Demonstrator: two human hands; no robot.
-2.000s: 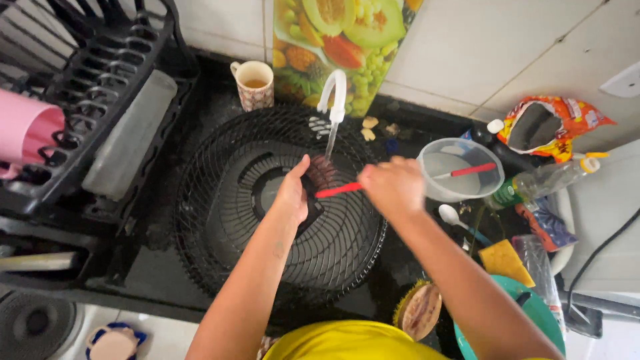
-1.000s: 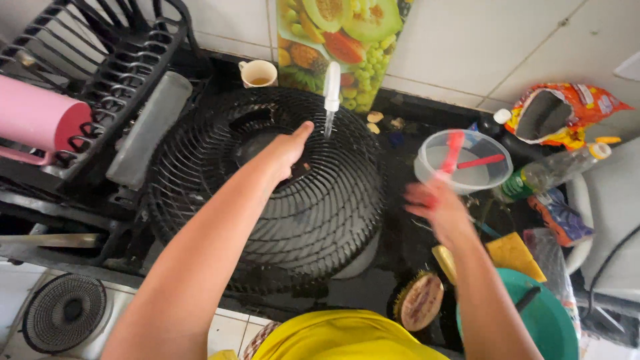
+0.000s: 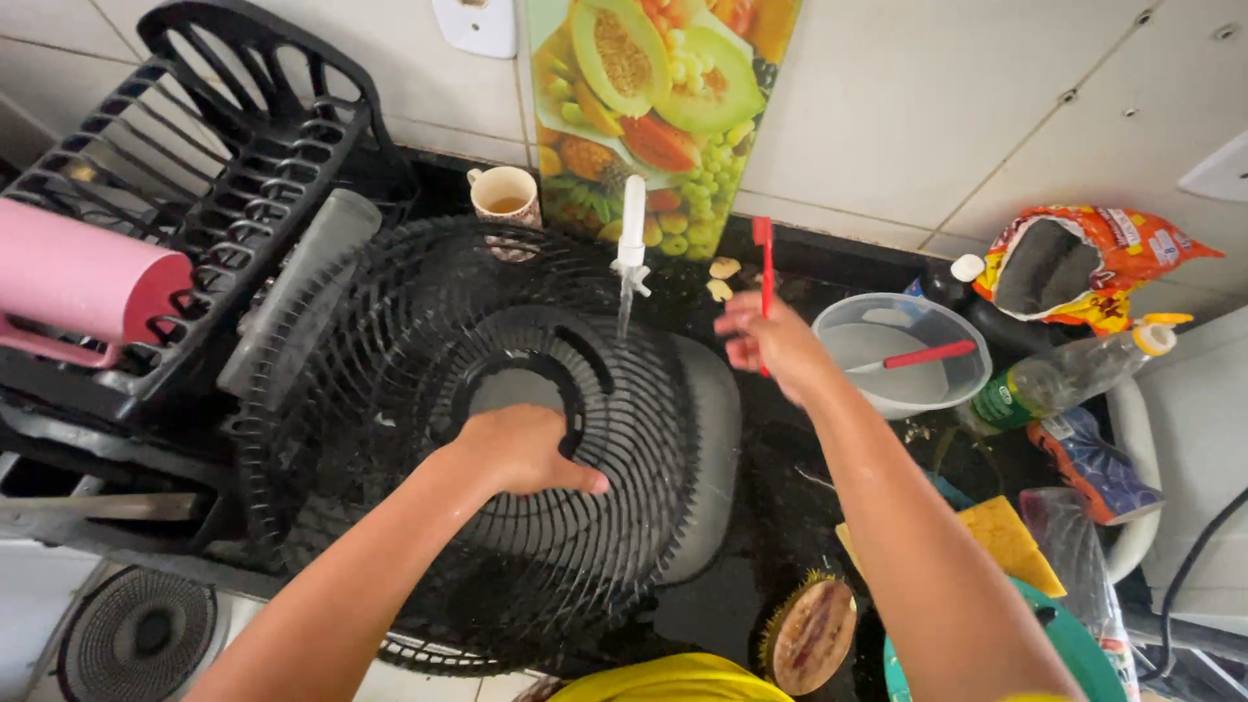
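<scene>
My left hand (image 3: 526,450) grips the black plastic fan grille (image 3: 624,419) near its hub, thumb on top and fingers hidden in the central opening. The grille lies tilted over the sink basin (image 3: 717,439). Water runs from the white faucet (image 3: 633,229) onto its right part. My right hand (image 3: 765,341) holds a red toothbrush (image 3: 766,258) upright, bristle head at the top, between the faucet and a clear plastic tub (image 3: 834,317). The tub contains cloudy liquid and a red-handled utensil (image 3: 928,354).
A black dish rack (image 3: 336,146) with a pink pitcher (image 3: 88,273) stands left. Behind are a mug (image 3: 505,200) and a fruit-print board (image 3: 663,117). Right are an orange bag (image 3: 1121,239), a bottle (image 3: 1063,375), a yellow cloth (image 3: 1014,546), a teal bowl (image 3: 1082,643) and a scrub brush (image 3: 811,639).
The red toothbrush was low against the grille two seconds ago; my right hand then moved right, near the tub, and now holds it upright. My left hand has shifted to the grille's hub.
</scene>
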